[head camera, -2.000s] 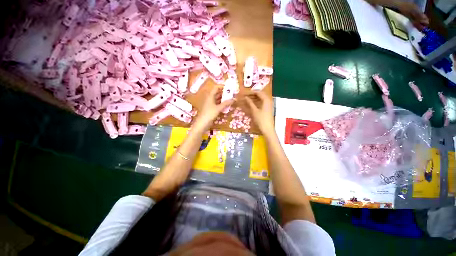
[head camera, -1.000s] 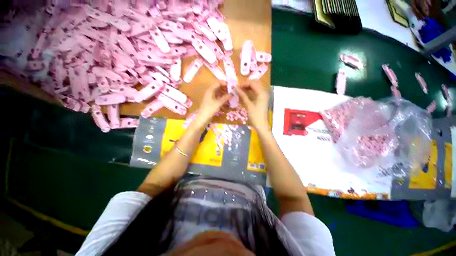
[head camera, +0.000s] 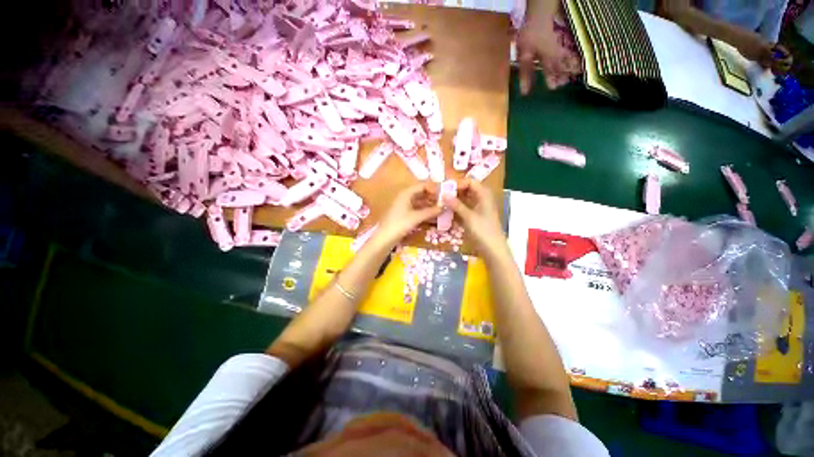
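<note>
A pale pink plastic housing is held upright between my two hands, over the front part of the brown board. My left hand grips its left side and my right hand grips its right side. The fingertips partly cover it, so I cannot tell whether a small part sits in it. Small pink-white parts lie scattered just below my hands, on the board and the printed grey and yellow sheet. A large heap of pink housings lies to the left.
Brown board under the heap. A few housings lie beyond my right hand. A clear bag of pink parts lies right on a white sheet. Single housings dot the green surface. Another person's hand is near the striped stack.
My hands have stayed together around a housing, while the view has shifted. Another person's hand has come in at the top, and one more housing lies on the green surface.
</note>
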